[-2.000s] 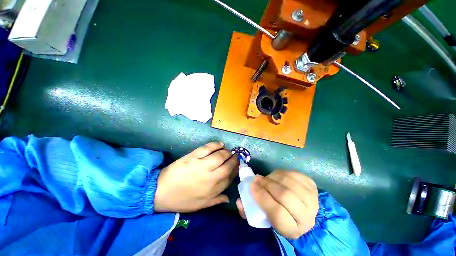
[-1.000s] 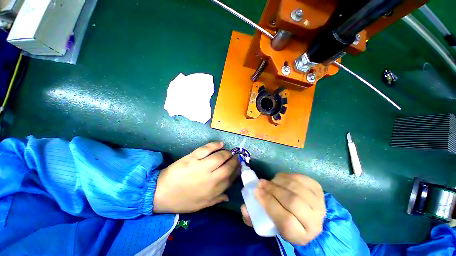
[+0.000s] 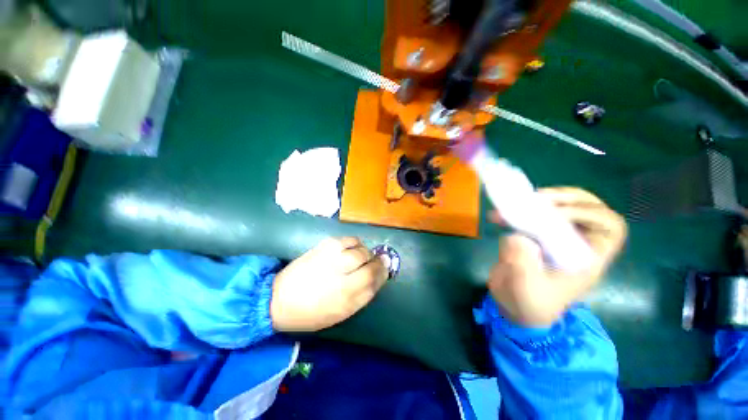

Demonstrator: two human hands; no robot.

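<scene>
My left hand (image 3: 332, 283) pinches a small round component (image 3: 387, 261), dark with shiny metal, just in front of the press base. My right hand (image 3: 558, 250), blurred, is wrapped around a white squeeze bottle (image 3: 537, 215). The bottle is raised at the right of the base, its purple-pink tip pointing up and left near the press head. The orange toggle press (image 3: 353, 193) stands ahead of both hands. Its black notched nest (image 3: 412, 177) holds no component, and its central hole shows. A thin pale rod (image 3: 545, 130) runs crosswise through the press.
White paper (image 3: 308, 182) lies left of the base. A white box (image 3: 107, 94) is at the far left. A small dark metallic part (image 3: 589, 113) lies right of the press. A striped grey block (image 3: 656, 195) and a silver spool (image 3: 722, 301) are at the right. Another blue sleeve shows lower right.
My right hand has lifted the bottle away from the component, up and to the right. My left hand still holds the component. The whole view has shifted and blurred.
</scene>
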